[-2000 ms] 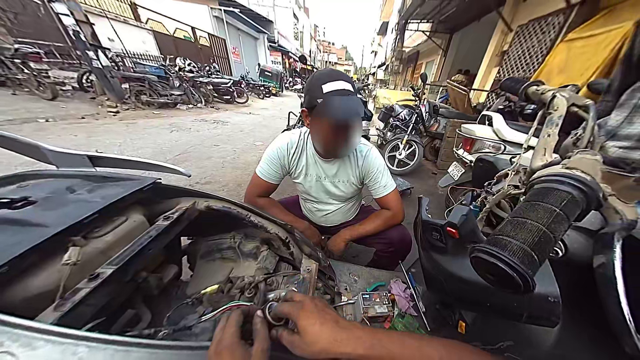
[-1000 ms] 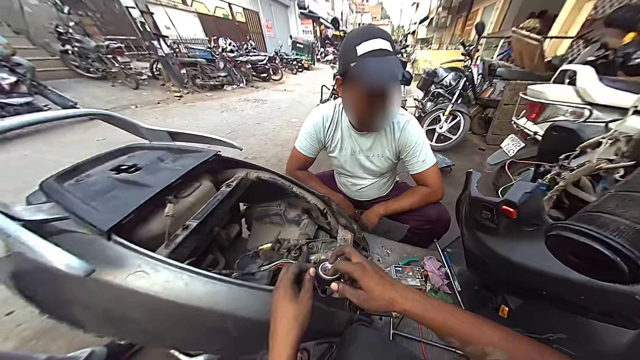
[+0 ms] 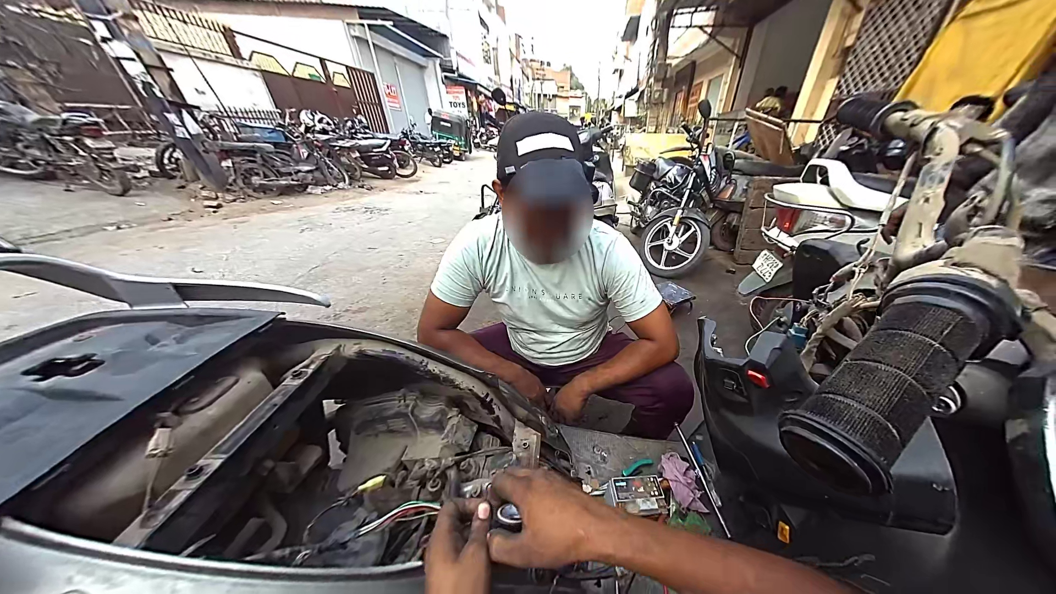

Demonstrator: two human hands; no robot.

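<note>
Both hands meet over the right end of an opened scooter body [image 3: 214,462], low in the head view. My right hand [image 3: 549,516] has its thumb and fingers closed around a small round metal-rimmed part [image 3: 509,516]. Touching the left side of that part is my left hand [image 3: 459,540], its thumb and fingertips close together; whether it grips the part too is hard to tell. Colored wires [image 3: 404,513] run from the left up to my left hand. A yellow connector [image 3: 371,483] lies among the wiring inside the scooter body.
A person in a cap [image 3: 544,280] squats across from me, forearms on knees. A small box of parts [image 3: 637,495], a pink cloth [image 3: 681,481] and a long metal rod [image 3: 703,483] lie on the floorboard. A handlebar grip [image 3: 883,388] juts in at the right.
Between the last two frames the fingers have closed in around the round part, and my left hand sits nearer to my right. The view has shifted.
</note>
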